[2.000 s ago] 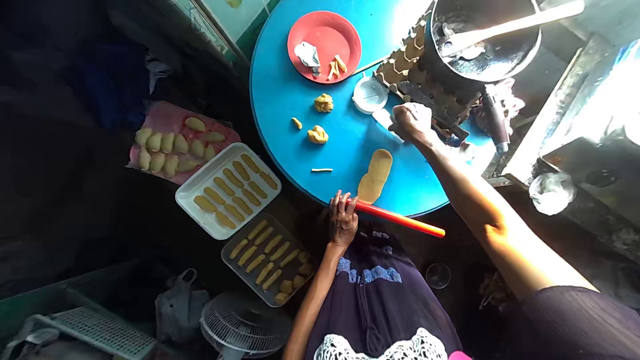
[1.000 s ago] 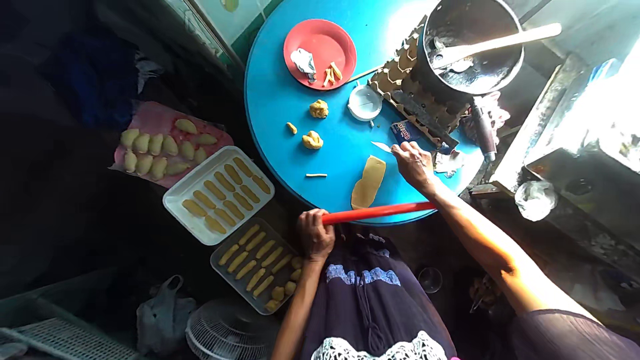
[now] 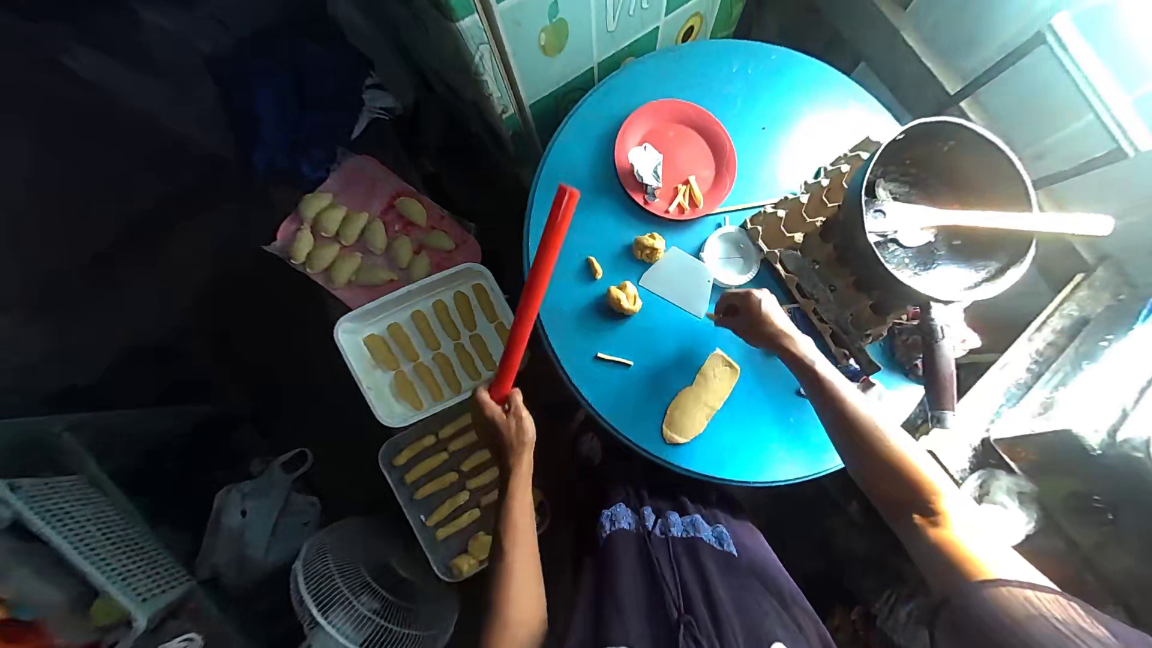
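Observation:
My left hand (image 3: 506, 425) grips the lower end of a red rod (image 3: 536, 292), which tilts up beside the left edge of the round blue table (image 3: 576, 360). At the middle of the table, my right hand (image 3: 754, 320) has its fingers closed near the corner of a translucent flat scraper (image 3: 679, 282); a small pale bit shows at the fingertips, and whether it is part of the scraper I cannot tell. Below lies a flattened piece of dough (image 3: 702, 398). Two dough lumps (image 3: 624, 298), a short dough piece (image 3: 595, 267) and a thin strip (image 3: 615, 359) lie to its left.
A red plate (image 3: 715, 148) holds strips and a crumpled wrapper. A pot (image 3: 949, 211) with a wooden spoon stands by egg cartons (image 3: 801, 216), near a small clear cup (image 3: 730, 256). Left of the table are a white tray (image 3: 355, 360), a dark tray (image 3: 416, 522) and a fan (image 3: 373, 585).
The red rod has swung from lying across the table's front edge to pointing up at its left. A flat scraper now lies by the dough lumps, near my right hand. The view has shifted.

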